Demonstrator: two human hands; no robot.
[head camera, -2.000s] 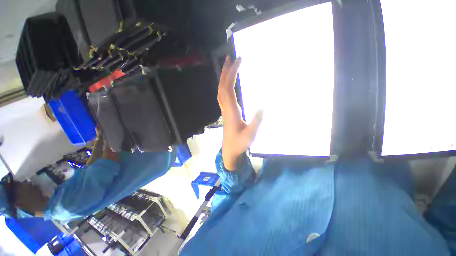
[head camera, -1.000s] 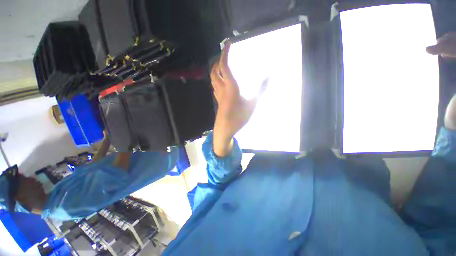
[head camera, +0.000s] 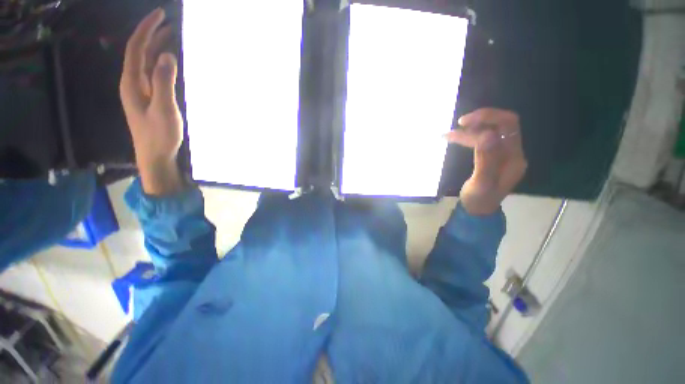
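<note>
Two tablets with blank white lit screens lie side by side, the left tablet (head camera: 242, 94) and the right tablet (head camera: 402, 101). Dark frames and whitish corner bits show around them. My left hand (head camera: 154, 109) is upright beside the left tablet's left edge, fingers curved and thumb apart, with nothing seen in it. My right hand (head camera: 492, 154), with a ring, has its fingers bent and its fingertips at the right tablet's right edge. Whether the right fingertips touch the screen or pinch something small cannot be told.
A dark green mat (head camera: 559, 97) covers the bench to the right. Dark stacked items (head camera: 26, 112) stand at the far left. Another person's blue sleeve (head camera: 41, 217) is at the left, by a blue bin (head camera: 101, 217). A metal rod with a blue-ended fitting (head camera: 522, 300) is at the lower right.
The view has swung right, so the tablets appear further left. My left hand has gone from over the left screen to its edge. My right hand has come fully into view, lower beside the right screen.
</note>
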